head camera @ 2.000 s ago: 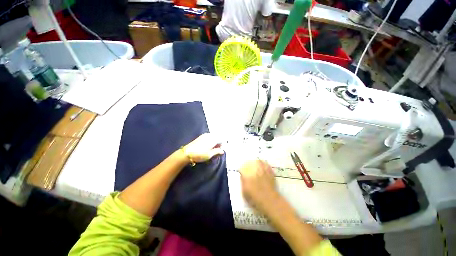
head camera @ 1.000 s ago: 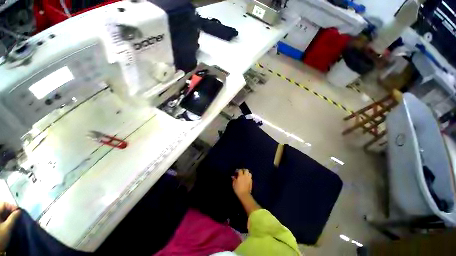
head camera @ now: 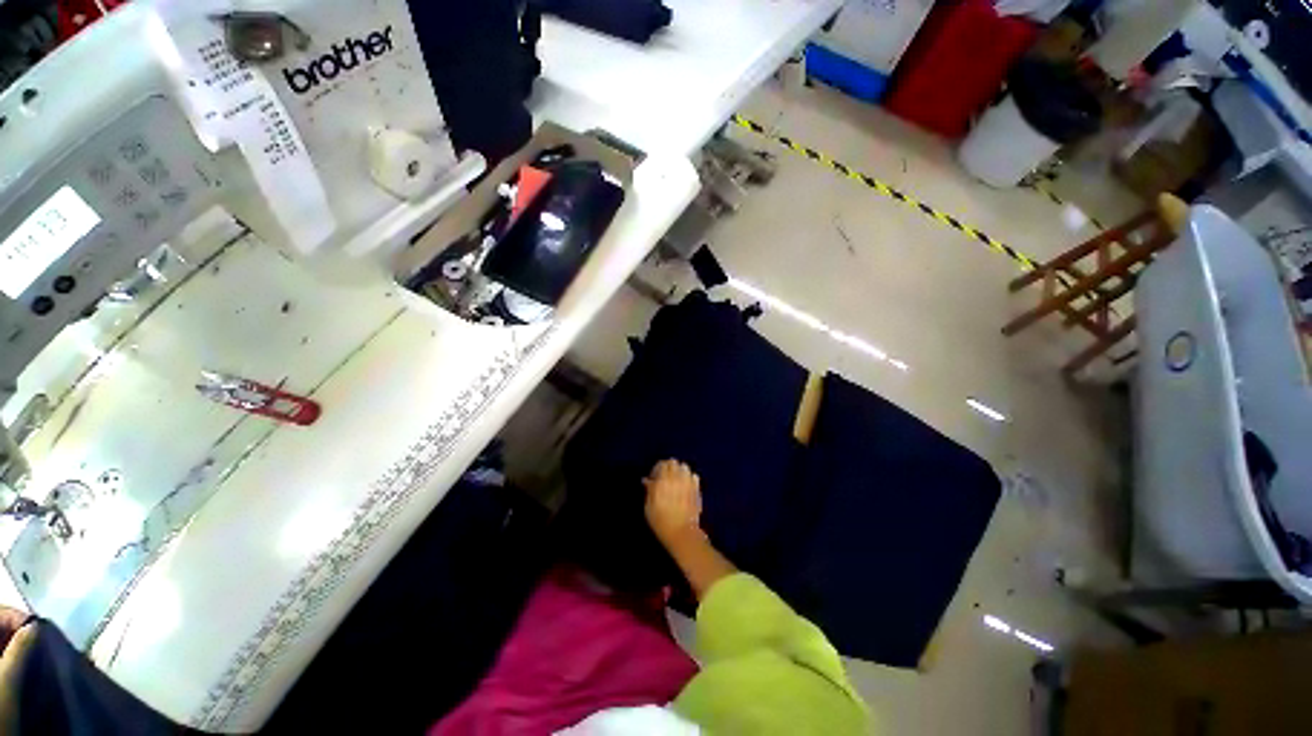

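Note:
My right hand [head camera: 673, 500] reaches down at the wearer's right side and rests on a stack of dark navy cut panels [head camera: 889, 525]; its fingertips press on the cloth, and whether they grip a layer cannot be told. My left hand [head camera: 12, 628] is cut off by the left edge, holding a dark cloth panel [head camera: 72, 683] at the table's front left. Red-handled thread snips [head camera: 262, 398] lie on the pale machine bed. The white lockstitch machine [head camera: 338, 72] marked "brother" stands behind. The presser foot area [head camera: 51, 518] shows at the far left.
An accessory tray [head camera: 612, 158] with dark scraps and a red item is set at the table's right end. Ruler marks [head camera: 377, 525] run along the front edge. On the floor side are a wooden stool [head camera: 1101, 295], a large pale tub [head camera: 1194, 403], a red bin [head camera: 957, 86] and striped tape.
The view has swung right and down from the sewing area. My right hand left the table for the panel stack and has shifted slightly on it. The left-hand panel has moved to the view's lower left.

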